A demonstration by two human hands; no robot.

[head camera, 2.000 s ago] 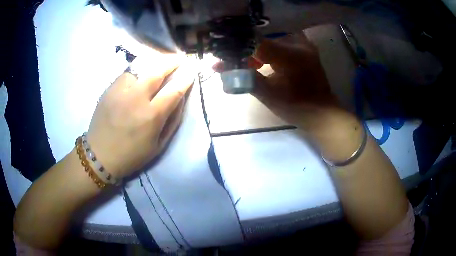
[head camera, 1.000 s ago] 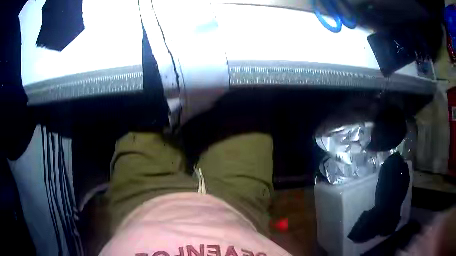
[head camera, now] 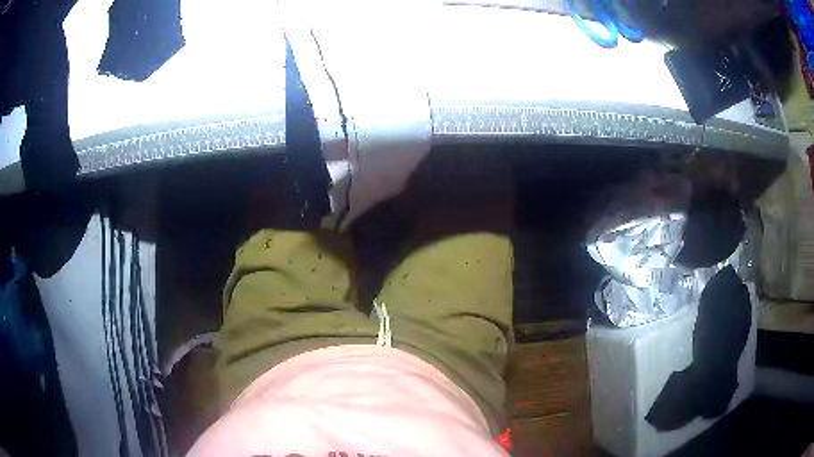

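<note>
Neither of my hands is in the picture. The joined panels [head camera: 384,147], pale cloth with a dark seam line and a dark strip along the left side, hang over the table's front edge toward my lap. A black cut piece [head camera: 143,37] lies on the white table [head camera: 232,62] at the upper left. The blue loop handles of the scissors [head camera: 596,27] show at the top edge. The needle area is out of the picture.
A measuring tape strip [head camera: 535,123] runs along the table's front edge. Dark fabric [head camera: 49,134] hangs at the far left, beside a pale striped cloth [head camera: 80,330]. At right stand a white box [head camera: 620,384] and crumpled silvery wrapping [head camera: 638,245]. A dark square piece [head camera: 710,82] lies at upper right.
The view has tilted down from the machine to my lap, and both hands have left the picture. Since one second ago the scene has shifted slightly right.
</note>
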